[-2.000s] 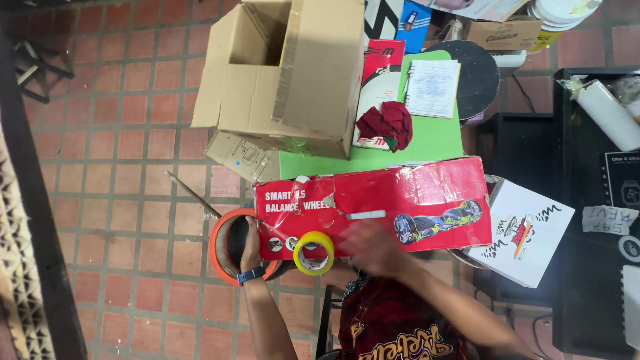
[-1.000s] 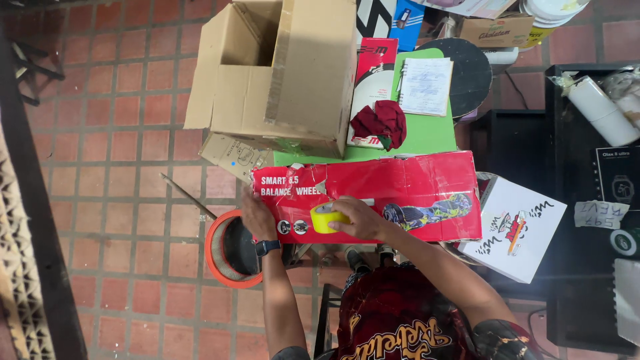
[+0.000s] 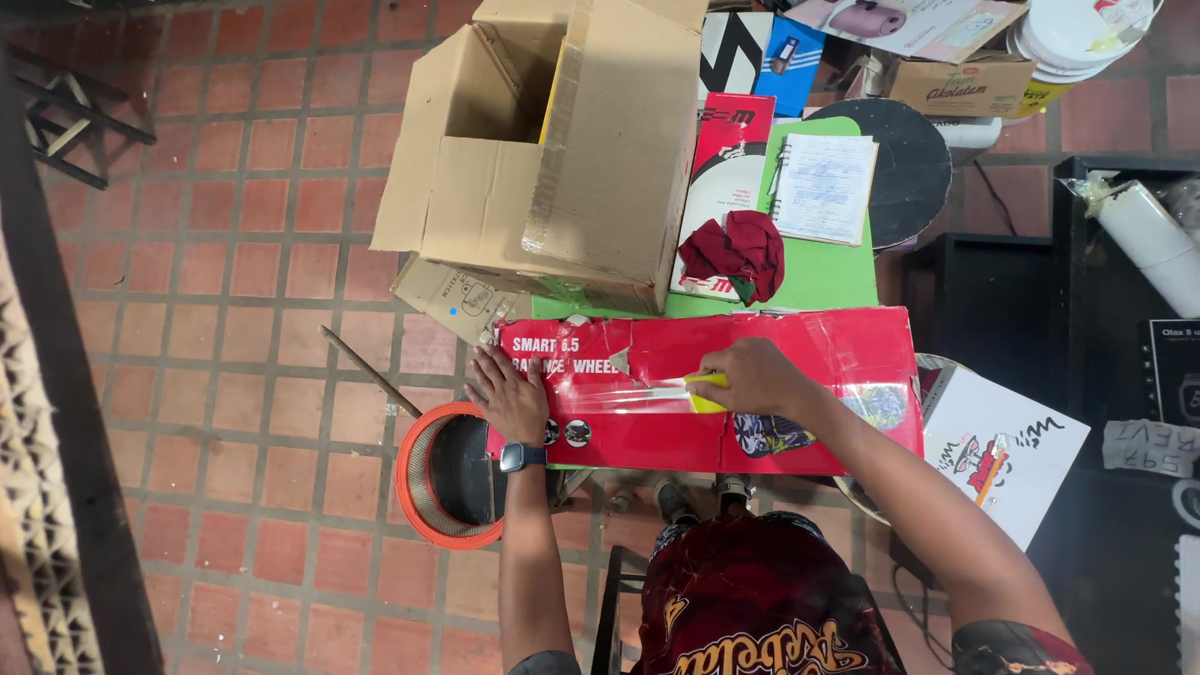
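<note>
A long red cardboard box (image 3: pixel 647 436) lies across the near edge of the green table, its surface torn in places. My left hand (image 3: pixel 514 394) presses flat on the box's left end, fingers apart, with a watch on the wrist. My right hand (image 3: pixel 750 375) grips a yellow roll of packing tape (image 3: pixel 708 393) over the middle of the box. A clear strip of tape runs from the roll leftward along the box toward my left hand. Printed pictures of a balance board show at the box's right part, partly behind my right forearm.
An open brown carton (image 3: pixel 600 187) stands behind the red box. Beside it are a crumpled dark red cloth (image 3: pixel 736 253) and a spiral notebook (image 3: pixel 825 187). An orange-rimmed round filter (image 3: pixel 450 476) is at the left, a white box (image 3: pixel 1003 450) at the right.
My left hand has come onto the box's left end, from beside it two seconds ago. My right hand has moved right with the tape roll since one second ago, and a strip now stretches behind it.
</note>
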